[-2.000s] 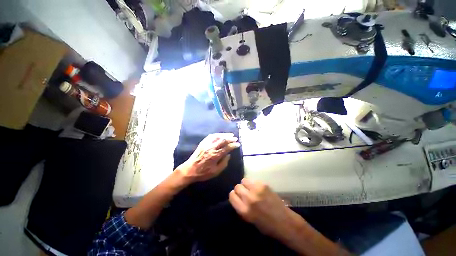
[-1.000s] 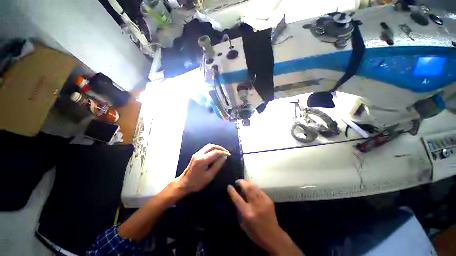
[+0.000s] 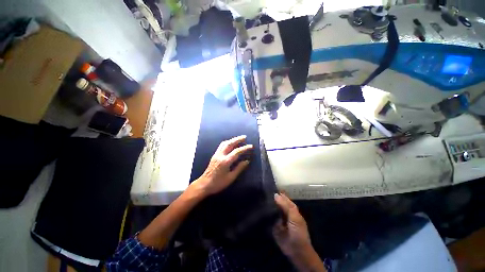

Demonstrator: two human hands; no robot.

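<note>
A long black garment panel (image 3: 228, 125) lies under the sewing machine head (image 3: 298, 66) and hangs off the table's front edge. Its right edge shows a thin paler seam line running down from the needle area. My left hand (image 3: 223, 164) rests on the panel below the needle, fingers slightly bent and apart, not gripping. My right hand (image 3: 291, 226) is closed on the panel's right edge at the table's front edge, thumb on top. The presser foot area (image 3: 268, 109) is partly hidden by glare and the head.
Dark scissors (image 3: 337, 125) and a red-handled tool (image 3: 396, 142) lie right of the needle. A black cloth stack (image 3: 90, 191) is at left. A side shelf holds a cardboard box (image 3: 37, 74), a bottle (image 3: 106, 99) and a phone (image 3: 108, 122). A control panel (image 3: 465, 153) is at right.
My right hand has moved right and down and now holds the panel's edge, pulling it out to the right. My left hand's fingers have spread. The view has shifted slightly.
</note>
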